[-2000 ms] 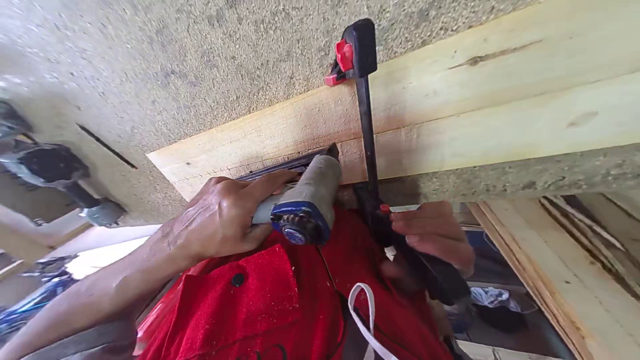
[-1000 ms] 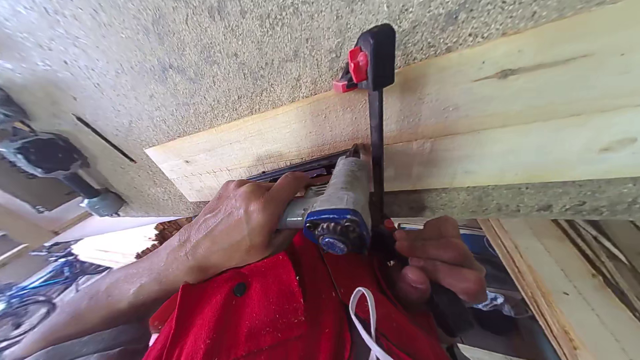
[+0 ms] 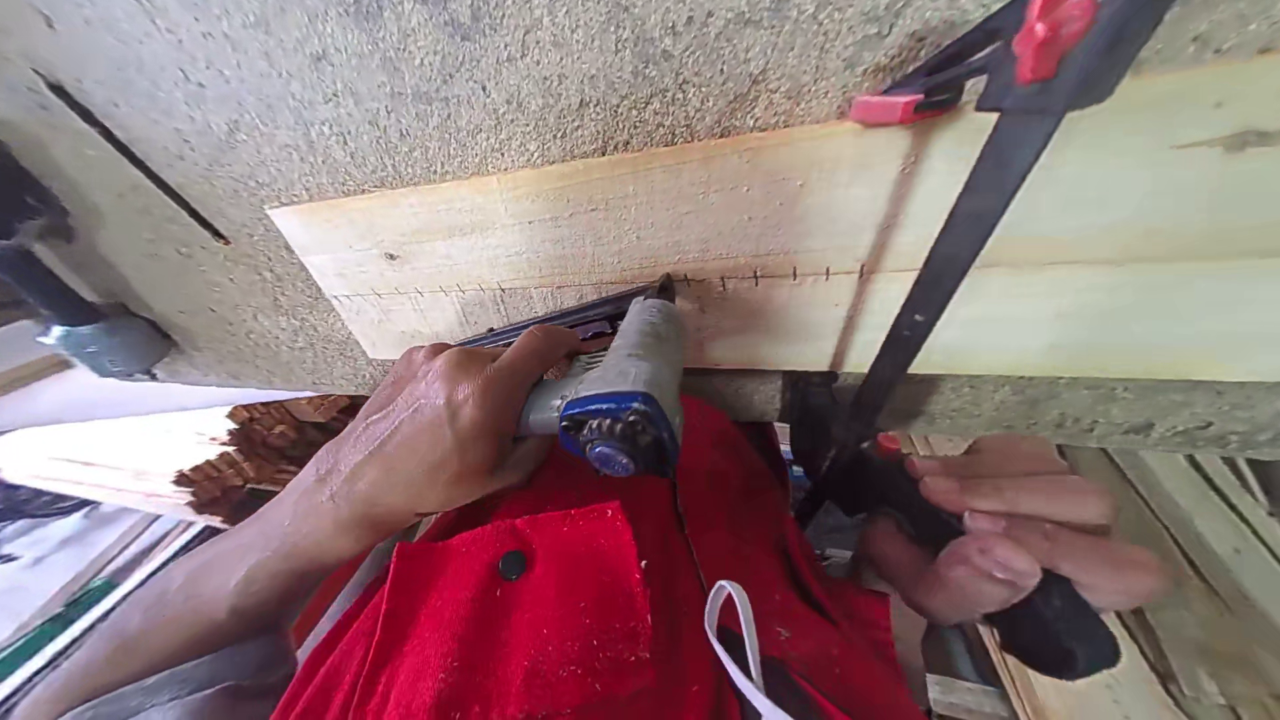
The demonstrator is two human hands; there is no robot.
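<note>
My left hand (image 3: 450, 430) grips a pneumatic stapler (image 3: 635, 370) with a grey body and blue cap. Its nose rests on a pale wooden board (image 3: 560, 220), beside a lengthwise seam crossed by a row of short staples. My right hand (image 3: 1030, 530) is wrapped around the black handle (image 3: 1060, 630) of a bar clamp. The dark bar (image 3: 950, 240) of this clamp slants across the board. The clamp's red pad (image 3: 887, 109) lies at the board's far edge. The lower jaw is partly hidden below the work surface's near edge.
The board lies on a rough, speckled work surface (image 3: 400, 90) with a dark slot (image 3: 130, 155) at the left. Another tool (image 3: 110, 340) is at the far left edge. Bundled wood strips (image 3: 130, 450) are at the lower left, and long planks (image 3: 1200, 560) at the lower right.
The clamp has moved right, away from the stapler, and its bar now slants. My right hand has moved with it. More of the seam and staples shows between the clamp and the stapler.
</note>
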